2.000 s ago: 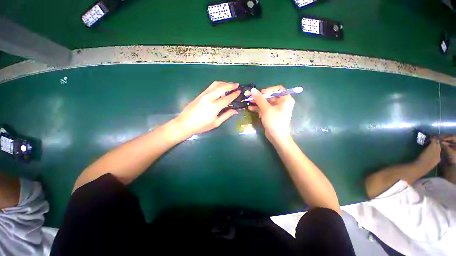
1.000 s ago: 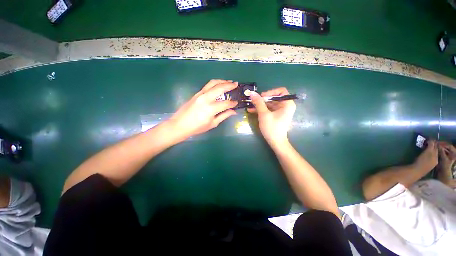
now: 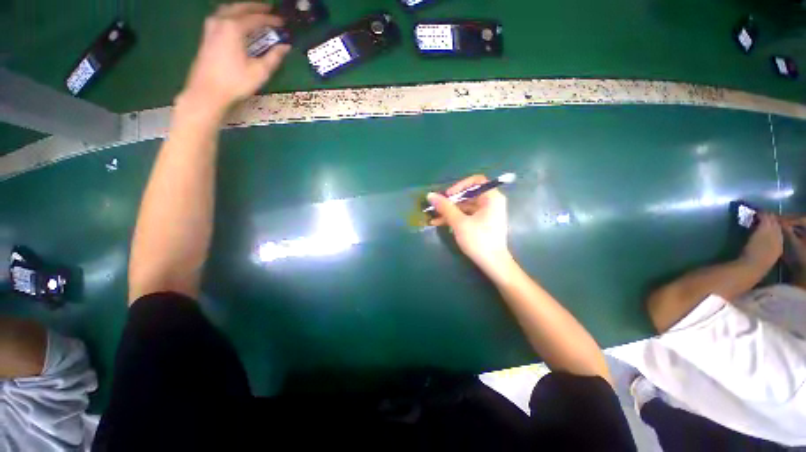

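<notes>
My left hand (image 3: 231,55) is over the green belt at the top left. Its fingers are on a black phone (image 3: 299,12) with a white label, which the hand partly hides. My right hand (image 3: 473,216) holds a slim dark and white pen-like tool (image 3: 482,188) over the worktop. The tool's pale rounded end points up and right; its other end is by a dull yellow patch (image 3: 417,212) at the fingertips. A pale clear strip (image 3: 371,205) lies flat left of the patch.
Several black phones, such as one (image 3: 458,39), lie on the belt (image 3: 566,44) beyond the worn metal edge strip (image 3: 353,99). A grey post (image 3: 62,99) stands at left. Another phone (image 3: 40,281) lies at far left. A neighbour's hands (image 3: 767,237) are at a phone (image 3: 744,214) on the right.
My left hand has let go of the phone at the centre and reached up left across the edge strip to the belt. That phone no longer lies between my hands. My right hand is slightly lower.
</notes>
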